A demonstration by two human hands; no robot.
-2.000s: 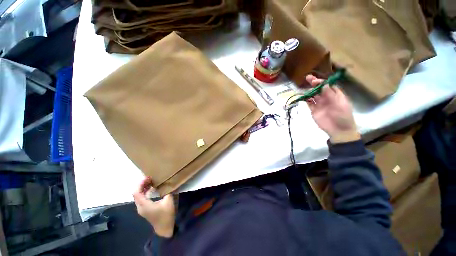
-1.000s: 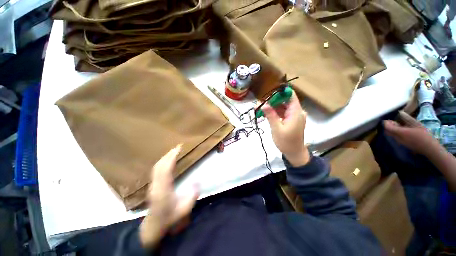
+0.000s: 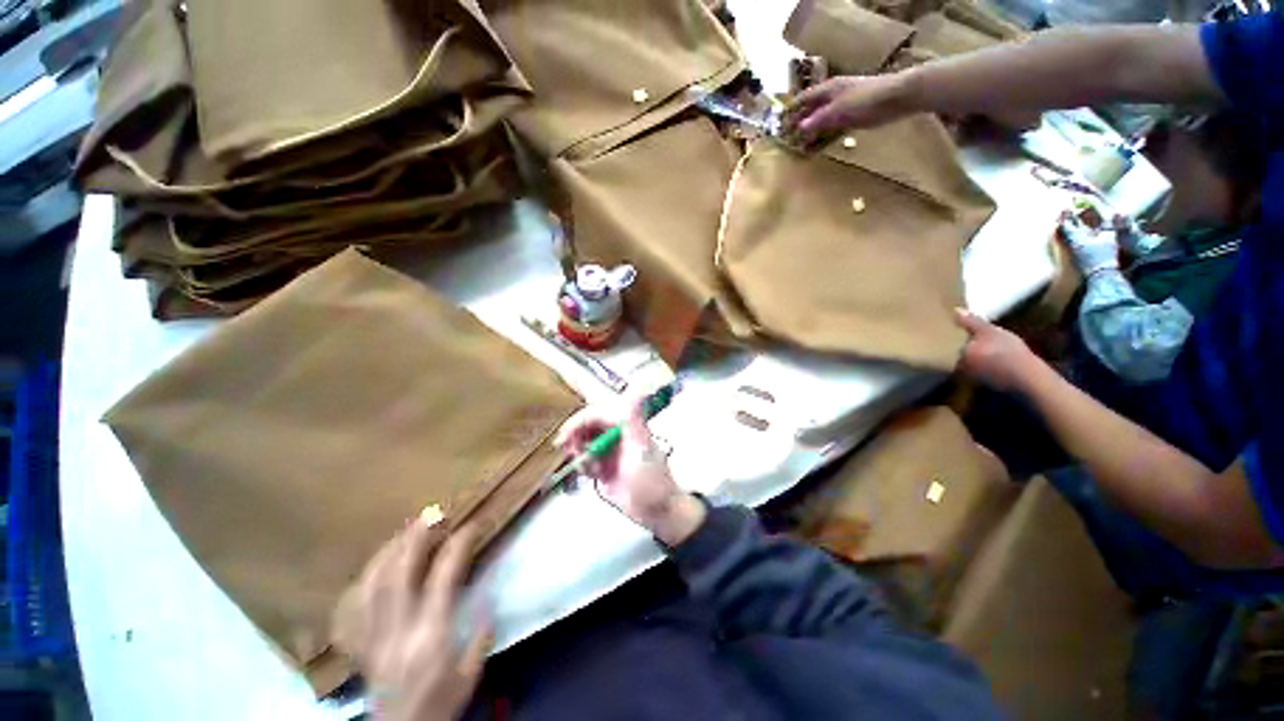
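Note:
A tan-brown bag body (image 3: 338, 423) lies flat on the white-covered table, with a small yellow sticker (image 3: 432, 516) near its folded near edge. My left hand (image 3: 408, 616) rests on the bag's near corner, fingers spread and blurred; whether it pinches the edge is unclear. My right hand (image 3: 637, 472) holds the green-handled awl (image 3: 603, 445), its thin shaft pointing down-left at the bag's right edge. Part of the handle shows beyond my fingers. The black cord is mostly hidden.
A red can (image 3: 589, 327) with a silver-capped bottle and a flat stick tool (image 3: 570, 352) stand behind the bag. Brown bags are stacked (image 3: 324, 211) at the back left. At right, another person's hands (image 3: 997, 352) hold a bag (image 3: 845, 240). More bags (image 3: 915, 493) hang at the table edge.
My right hand has moved left with the awl to the bag's edge. My left hand has come down onto the bag. Another person's arms have reached in over the bags at right.

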